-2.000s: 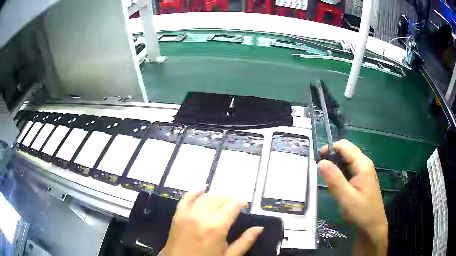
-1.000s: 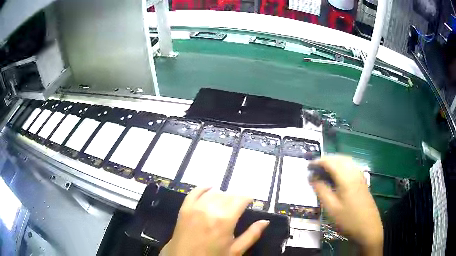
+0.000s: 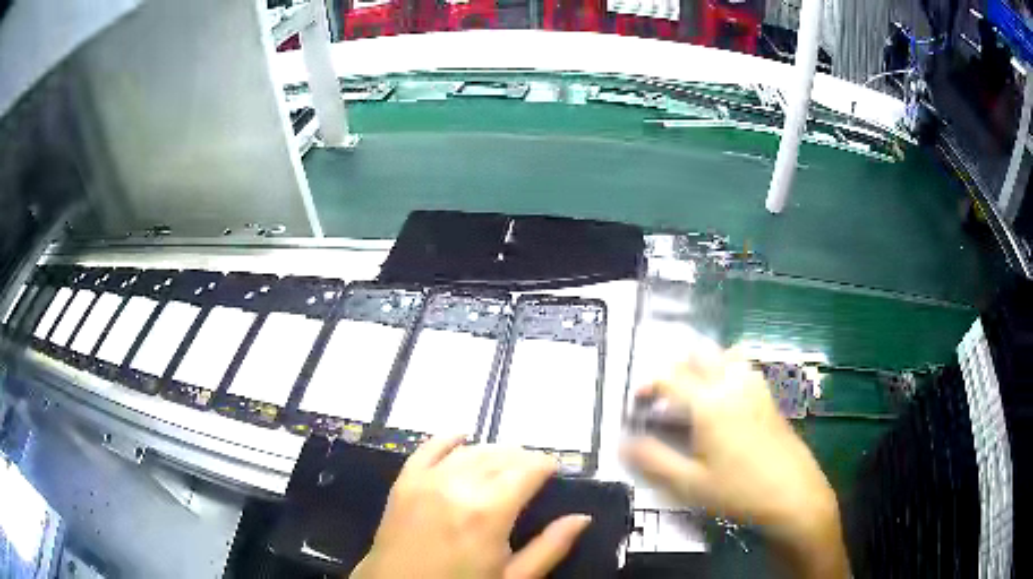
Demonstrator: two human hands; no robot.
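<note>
A row of black phone middle frames (image 3: 552, 390) with white-looking centres lies side by side on the white feed track (image 3: 668, 328). My left hand (image 3: 481, 509) rests on the long black block (image 3: 589, 520) along the track's near side, its fingertips at the frames' lower ends. My right hand (image 3: 725, 441) is blurred over the track's right end, fingers bent around a small dark shape; I cannot tell what it is. A black pad (image 3: 515, 249) with a light mark lies along the far side.
A green conveyor belt (image 3: 544, 170) runs beyond, with frames at its far edge. A white post (image 3: 796, 113) stands on the far right. A grey metal machine (image 3: 193, 124) is at left. A ribbed black stack (image 3: 929, 475) with a whitish edge is at right. A frame (image 3: 785, 388) lies right of my hand.
The view has shifted. My right hand has come down from beside the belt, where it held a thin dark frame-like piece, to over the track's end. My left hand stays on the block.
</note>
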